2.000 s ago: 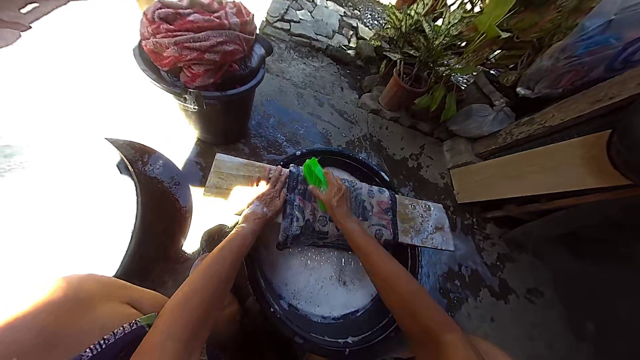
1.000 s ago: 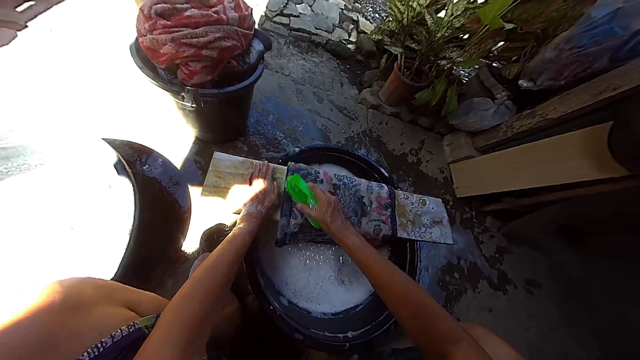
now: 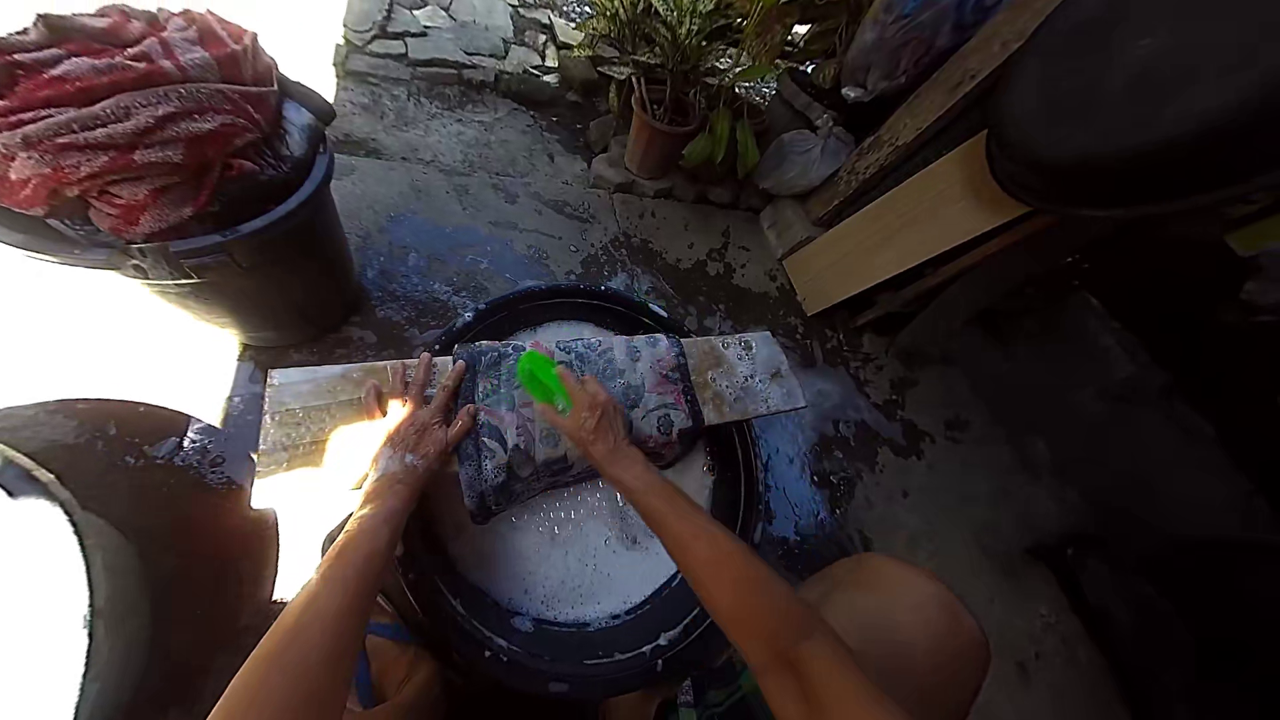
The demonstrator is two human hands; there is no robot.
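Note:
A wet, patterned cloth with a dark border (image 3: 640, 400) lies folded over a wooden board (image 3: 745, 375), which spans a round black tub (image 3: 740, 490) of sudsy water (image 3: 570, 560). My right hand (image 3: 590, 420) grips a bright green scrubbing brush (image 3: 541, 380) on top of the cloth, left of its middle; the brush's underside is hidden. My left hand (image 3: 420, 435) rests with spread fingers on the board and the cloth's left edge. Its fingers are apart and hold nothing. Drops fall from the cloth's lower edge into the suds.
At the upper left, a black bucket (image 3: 270, 260) is heaped with red and white wet cloth (image 3: 140, 120). A dark curved basin (image 3: 170, 480) stands at the left. Potted plants (image 3: 660, 130), a tied plastic bag (image 3: 805, 155) and wooden planks (image 3: 910, 225) are at the upper right.
The green brush in my right hand has shifted about over the left part of the cloth. My left hand stays near the cloth's left edge.

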